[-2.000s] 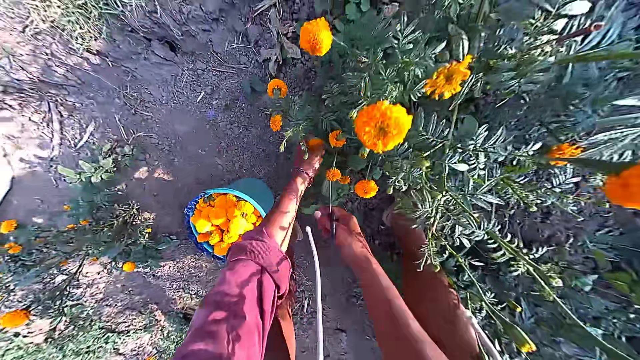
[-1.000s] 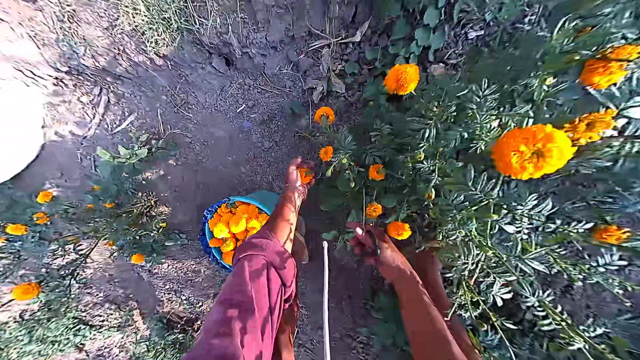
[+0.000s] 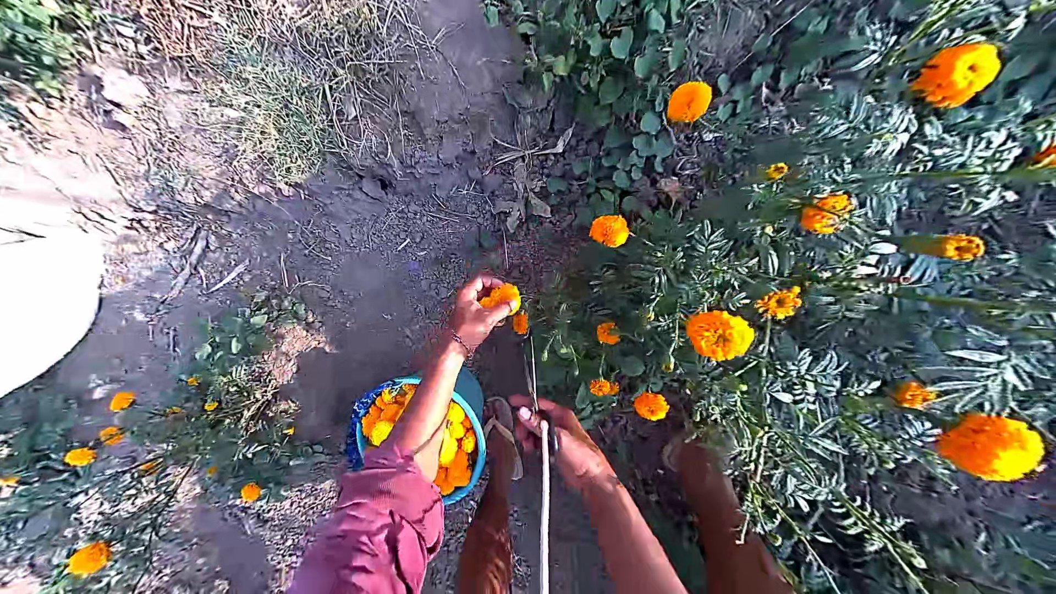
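My left hand [image 3: 478, 315] is closed around an orange marigold bloom [image 3: 502, 297], with a smaller orange bloom [image 3: 520, 322] just below it. Lower and to the right, my right hand [image 3: 554, 436] grips a thin, pointed metal tool [image 3: 530, 371], probably scissors; its handles are mostly hidden by the fingers. A white cord [image 3: 544, 511] runs down from beside that hand. Under my left forearm stands a blue bucket [image 3: 477, 396] holding many picked marigold heads [image 3: 452, 454], partly covered by the arm.
Marigold plants [image 3: 792, 363] with several orange blooms fill the right side. More marigolds [image 3: 80, 456] grow at the lower left. Dry soil [image 3: 363, 280] lies between them, with dry grass [image 3: 305, 107] above. A large white round shape [image 3: 41, 305] is at the left edge. My sandalled foot [image 3: 502, 429] is beside the bucket.
My left hand, earlier among the blooms at the plants' edge, now shows a marigold bloom clearly in its fingers. The view has shifted, bringing more ground on the left into sight.
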